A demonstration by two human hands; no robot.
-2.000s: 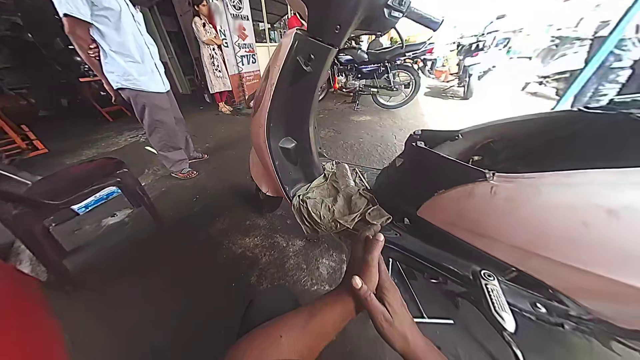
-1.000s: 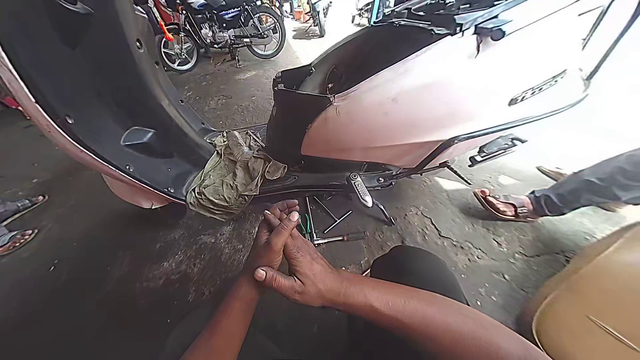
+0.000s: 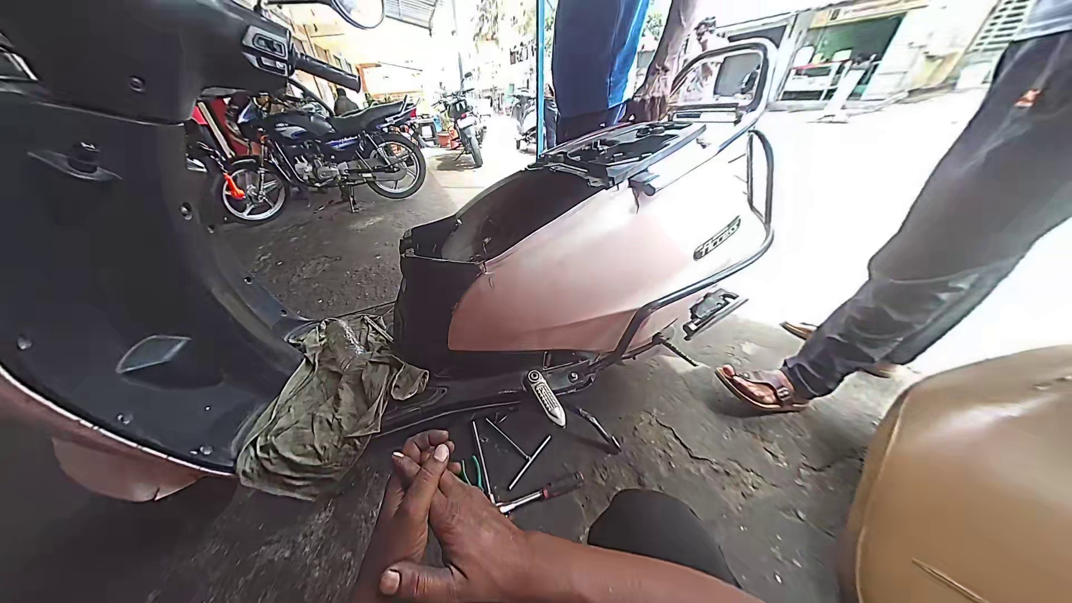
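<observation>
My left hand [image 3: 400, 511] and my right hand [image 3: 479, 536] rest against each other at the bottom centre, fingers pressed together, with no tool between them. The left palm is mostly hidden. Behind them, a crumpled olive cloth [image 3: 327, 410] lies over the footboard of a pink and black scooter [image 3: 553, 293]. Just right of my hands, on the ground, are a screwdriver-like tool with a dark and red handle [image 3: 559, 487], a metal T-handle tool [image 3: 529, 462] and a green-handled tool [image 3: 478, 471], partly covered by my fingers.
The scooter's seat is off its frame [image 3: 628, 151]. A person's sandalled foot [image 3: 762, 389] stands at right, near a tan padded surface [image 3: 963, 486]. Another person in blue [image 3: 595, 63] is behind the scooter. A parked motorcycle [image 3: 327, 146] stands at back left.
The view has swung right towards the scooter's rear. My hands stay together in front of the cloth. The sandalled person at right, seen one second ago, is still there.
</observation>
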